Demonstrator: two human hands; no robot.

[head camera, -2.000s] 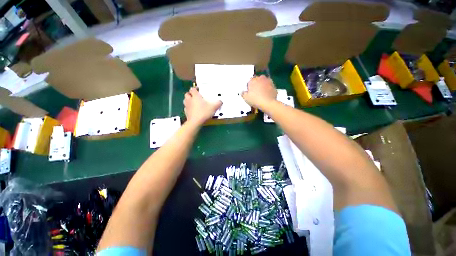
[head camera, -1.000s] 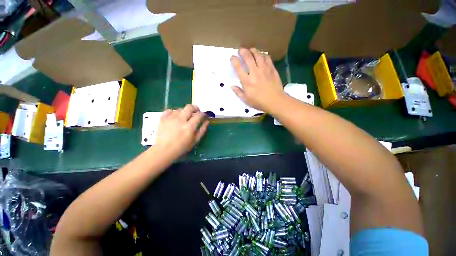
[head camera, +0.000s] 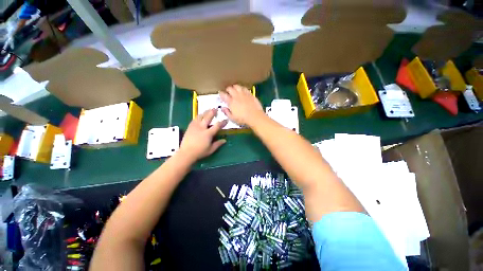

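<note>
A yellow retail box with its wide brown lid standing open is in front of me on the green conveyor. A white insert card lies down inside it. My left hand rests at the box's front left, fingertips on the card and thumb apart. My right hand lies on the card with its fingers spread. Neither hand grips anything that I can see. Small white units lie left and right of the box. The hands hide part of the card.
A heap of batteries is on the black bench, with white insert cards to its right. Black cables with coloured plugs and a clear plastic bag are at left. More yellow boxes line the belt. A brown carton is at right.
The insert card has gone from standing above the box to down inside it. Both hands are on the card now; my left hand has moved right from the white unit.
</note>
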